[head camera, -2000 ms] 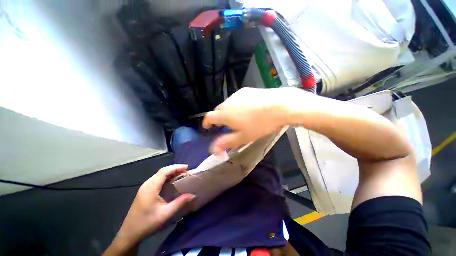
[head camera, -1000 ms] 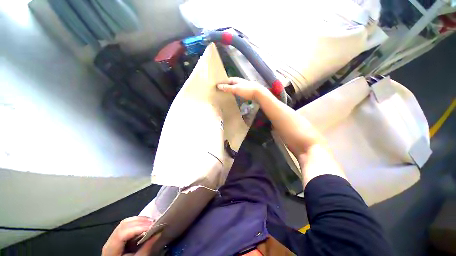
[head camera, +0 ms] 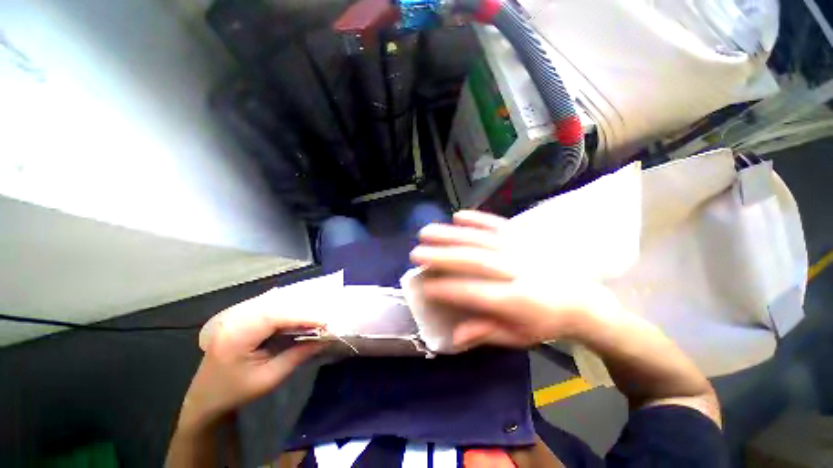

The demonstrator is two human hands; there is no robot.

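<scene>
A cream sewn cover (head camera: 370, 315) is held level above my dark-blue apron (head camera: 416, 398), its raw seam edge with loose thread ends towards me. My left hand (head camera: 251, 352) grips its left end, thumb at the seam. My right hand (head camera: 493, 283) is slightly blurred and holds the right part, fingers over the panel edge. A pale flap of the cover spreads up and right behind my right hand. The palm side of my right hand is hidden.
Stacked covers lie on a stand (head camera: 722, 265) to the right and on an upper rack (head camera: 639, 73). A grey ribbed hose (head camera: 539, 73) hangs by a white-green box machine (head camera: 498, 114). Black bundles (head camera: 356, 119) stand ahead. A white panel (head camera: 137, 137) is at the left.
The cover, raised and stretched upright a second ago, is now lower and level across my lap. My right hand has come down towards me; my left hand has moved up.
</scene>
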